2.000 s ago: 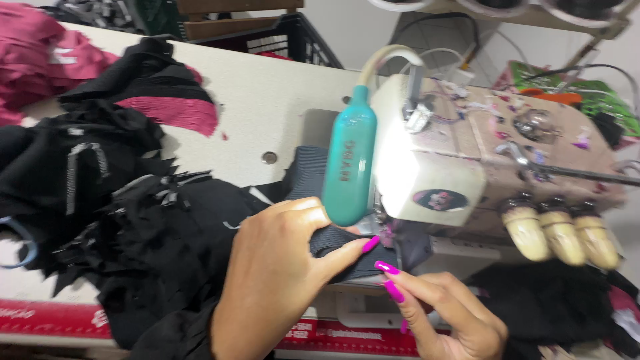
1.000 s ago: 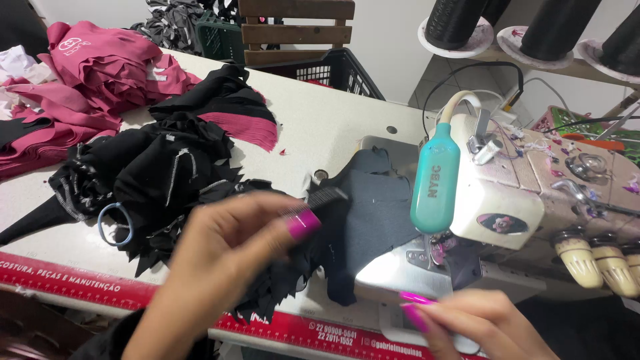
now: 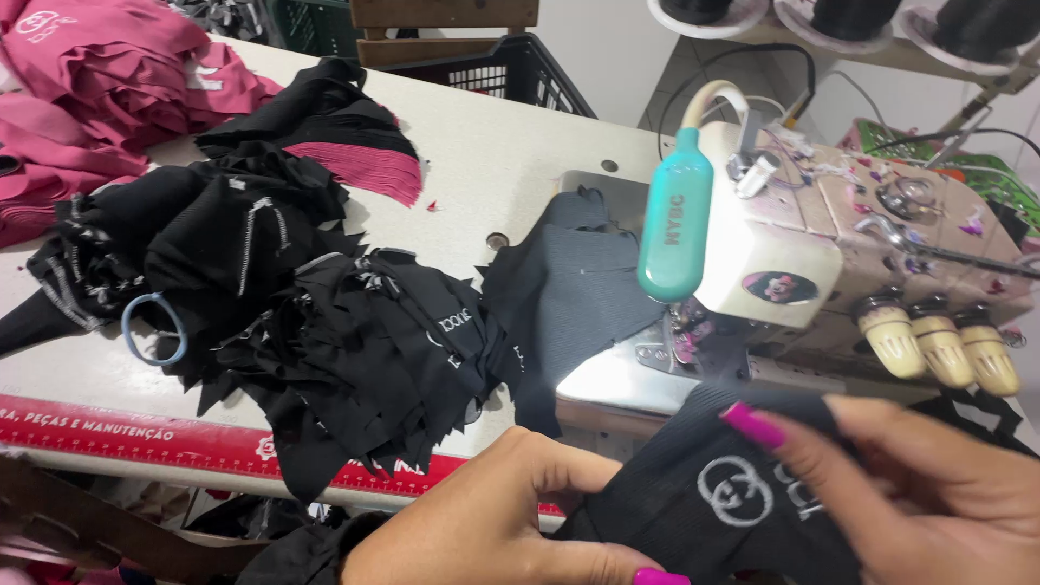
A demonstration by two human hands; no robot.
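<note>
A black ribbed fabric piece with a pale embroidered emblem is stretched between my hands, in front of the overlock sewing machine. My left hand grips its left side, thumb at the lower edge. My right hand pinches its upper right part, thumb on top. Another dark ribbed piece lies flat beside the presser foot, partly over the metal machine bed. A pile of cut black pieces, some embroidered, lies left of it. A teal lamp hangs at the machine head.
Pink fabric pieces are heaped at the far left, near folded black-and-pink pieces. A pale blue ring rests on black fabric. A red ruler strip edges the table. Behind stand a black crate and thread cones.
My hands, apart one second ago, now both hold the embroidered black piece in front of the machine. The earliest frame shows them on dark fabric by the presser foot.
</note>
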